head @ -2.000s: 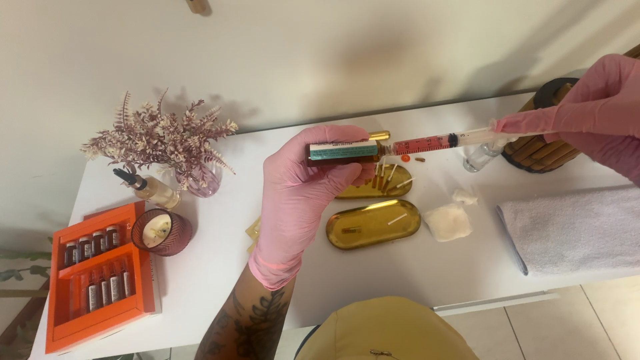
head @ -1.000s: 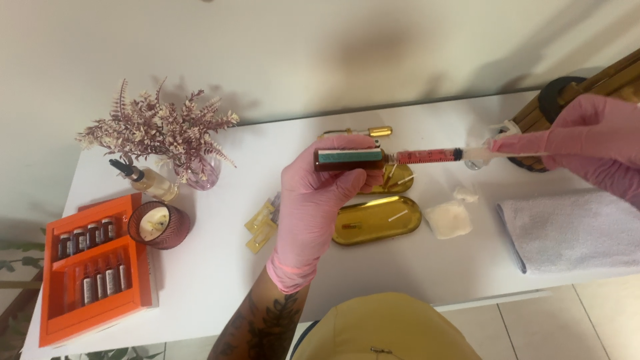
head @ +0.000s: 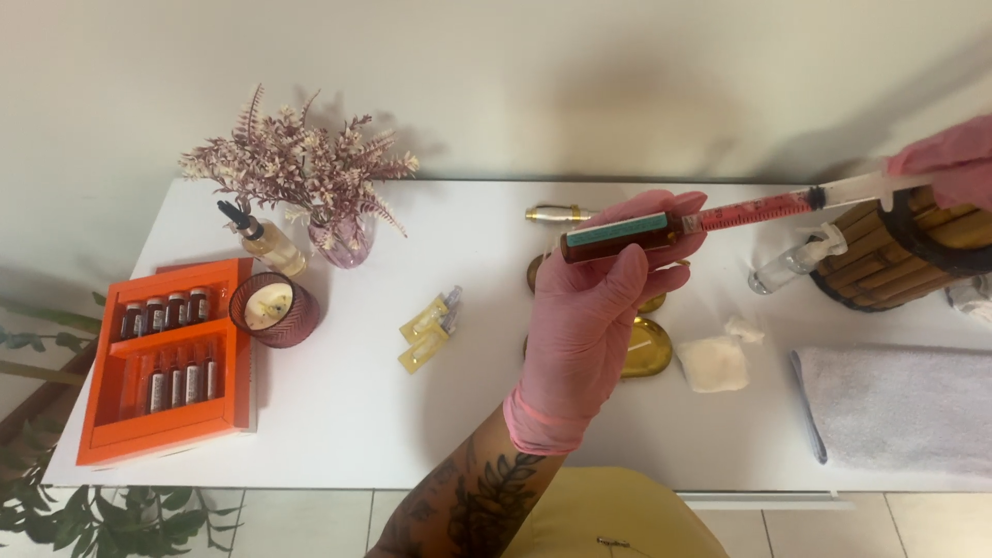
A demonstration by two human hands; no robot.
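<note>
In a pink glove, my left hand (head: pixel 593 310) grips a small brown glass vial (head: pixel 620 237) with a teal and white label, tilted almost level above the table. A clear syringe (head: pixel 756 211) with red liquid and a black plunger seal meets the vial's mouth; any needle is hidden. My right hand (head: pixel 942 163), also gloved in pink, holds the syringe's plunger end at the right edge and is partly out of view. Beneath the left hand lie gold trays (head: pixel 649 349), largely covered by it. A white and gold pen-like device (head: pixel 554 214) lies behind the vial.
An orange box (head: pixel 167 430) of vials and ampoules, a candle (head: pixel 273 310), a dropper bottle (head: pixel 273 246) and a vase of flowers (head: pixel 341 236) stand left. Yellow packets (head: pixel 422 337) lie mid-table. Cotton (head: pixel 713 364), a towel (head: pixel 899 403), a spray bottle (head: pixel 790 263) and a bamboo container (head: pixel 876 252) are right.
The plunger seal sits farther from the vial than two seconds ago, with more red liquid in the syringe. The view has shifted, and my right hand is now partly cut off.
</note>
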